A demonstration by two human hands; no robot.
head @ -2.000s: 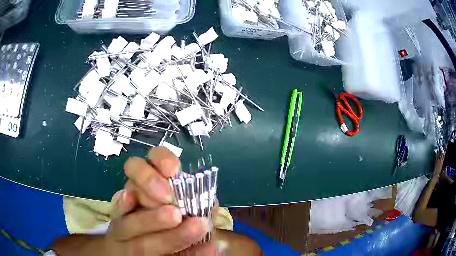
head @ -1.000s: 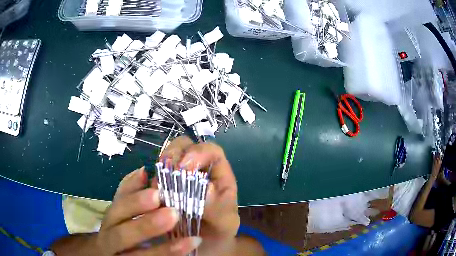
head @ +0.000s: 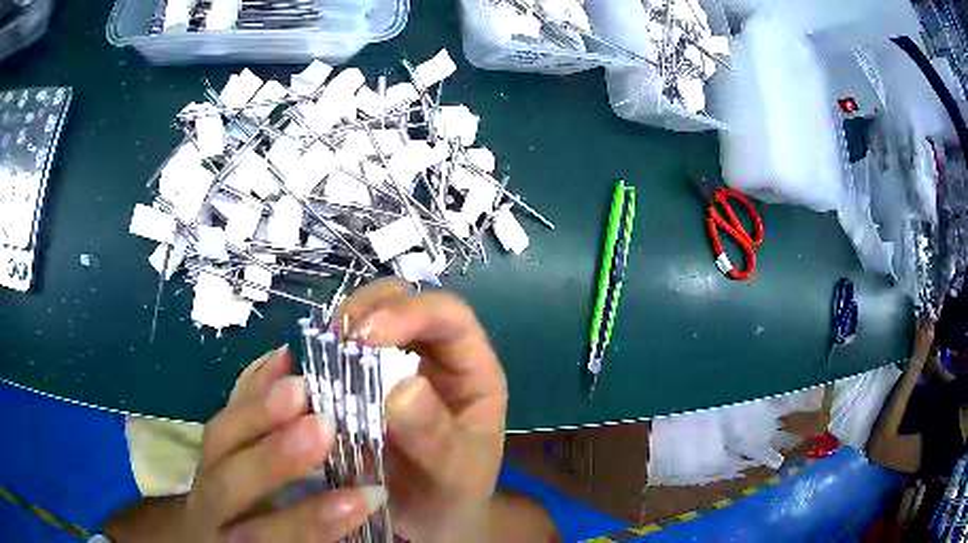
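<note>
My left hand point(head: 271, 456) holds a bunch of thin silver rods point(head: 345, 408) upright in a fanned row over the bench's front edge. Tiny red and blue tips show at the rods' tops. My right hand point(head: 451, 392) is at the right side of the bunch, with a white label point(head: 399, 366) between its thumb and fingers. Whether that label's rod is part of the bunch is hidden. A loose pile of rods with white flag labels point(head: 318, 180) lies on the dark green mat just beyond my hands.
A clear tray of rods point(head: 255, 48) and clear bins point(head: 547, 58) stand at the back. A silver scale point(head: 30, 180) is at the left. A green tool point(head: 612, 276), orange-handled snips point(head: 735, 233) and a dark tool point(head: 844, 312) lie right. A person's arm point(head: 905, 408) shows far right.
My right hand has come to the bunch from low behind it and now holds a white label beside it. Both hands and the bunch have shifted left.
</note>
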